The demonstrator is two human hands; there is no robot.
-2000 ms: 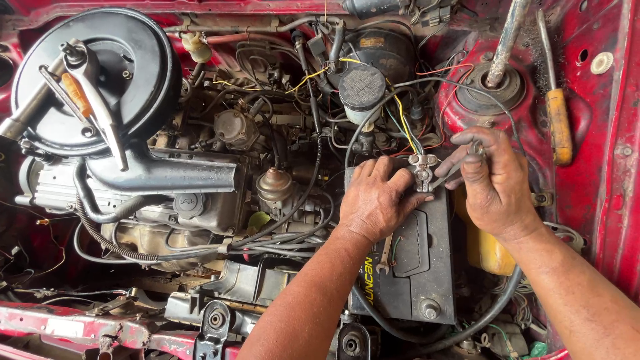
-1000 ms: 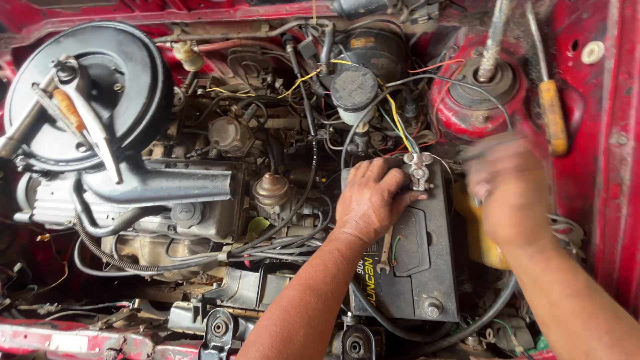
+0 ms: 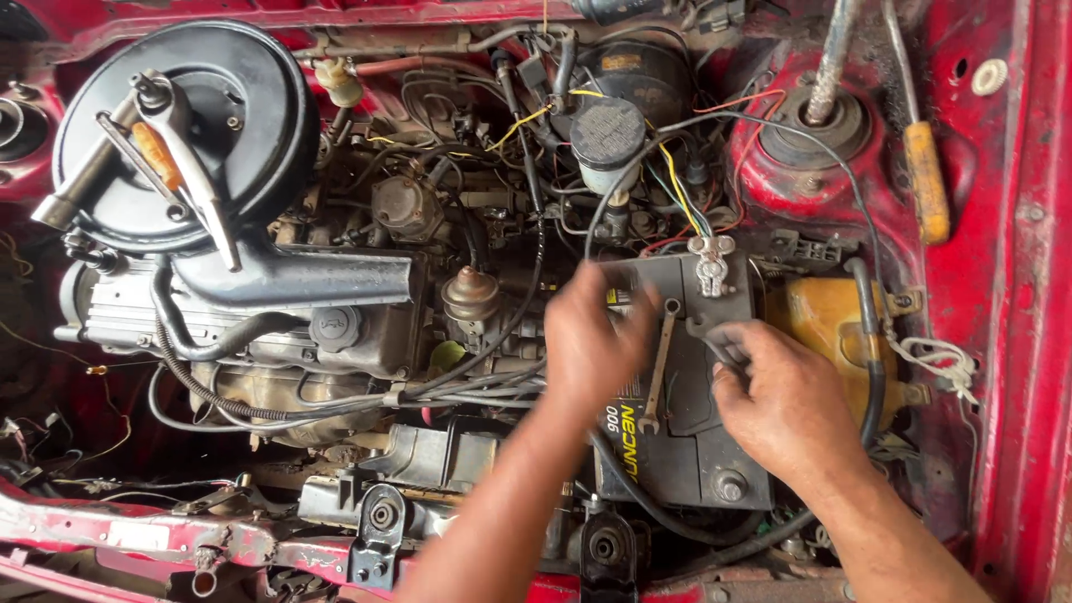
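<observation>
My left hand (image 3: 596,331) is blurred above the left side of the car battery (image 3: 703,452), its fingers apart with nothing seen in them. Low over the battery's right side, my right hand (image 3: 766,389) grips a dark metal wrench (image 3: 712,335), whose open jaw shows past my fingertips. Just beyond that jaw, the metal battery terminal clamp (image 3: 711,266) sits at the battery's far end, with yellow and other thin wires running into it. A small combination wrench (image 3: 661,364) lies lengthwise on the battery top between my hands. The near battery post (image 3: 730,484) is bare.
A ratchet and other tools (image 3: 159,155) rest on the round black air cleaner (image 3: 260,84). An orange-handled screwdriver (image 3: 927,184) lies by the red fender. Right of the battery is a yellowed plastic reservoir (image 3: 804,306). Cables cross the engine bay near my left hand.
My left hand has let go of the terminal clamp and moved left. My right hand has come down and toward the near side, from beside the clamp to over the battery.
</observation>
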